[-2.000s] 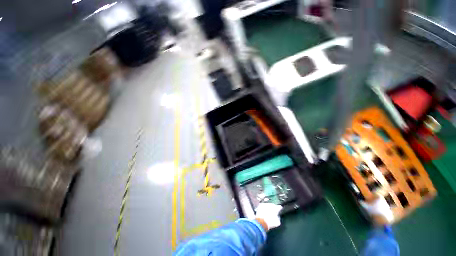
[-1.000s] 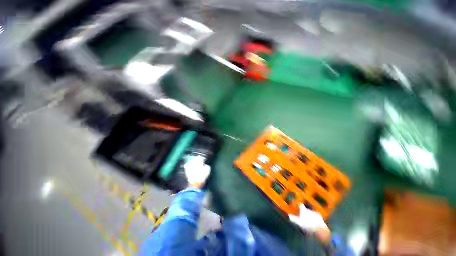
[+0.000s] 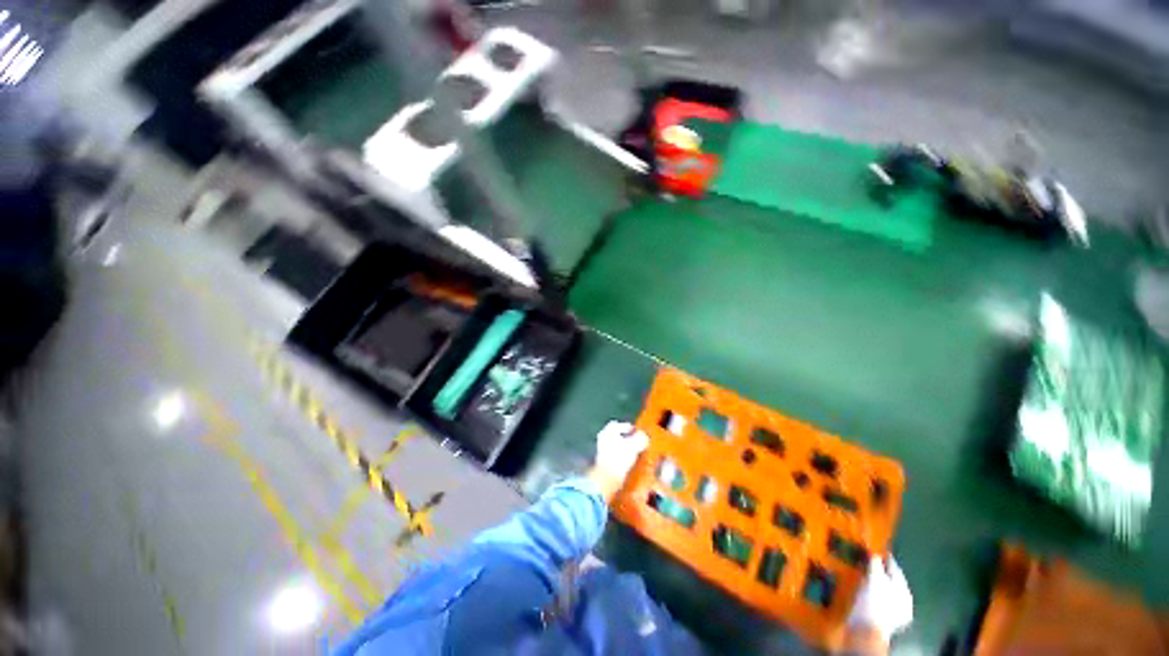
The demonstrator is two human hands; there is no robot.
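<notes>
An orange pallet cover with many square cutouts lies level over the green bench in front of me. Small pale and green parts show through its cutouts. My left hand, in a white glove, grips its left edge. My right hand, also gloved, grips its right edge near the lower right corner. The fingertips under the cover are hidden. Whether the cover rests on the bench or is slightly raised, I cannot tell.
A black parts bin with a teal strip and small teal pieces sits left, in or on a larger black crate. A red box stands at the back. A glossy green bundle and an orange-brown tray are at the right.
My left hand has left the parts bin and taken hold of the cover's left edge. My right hand still holds the cover. The view has swung right from the aisle to the bench.
</notes>
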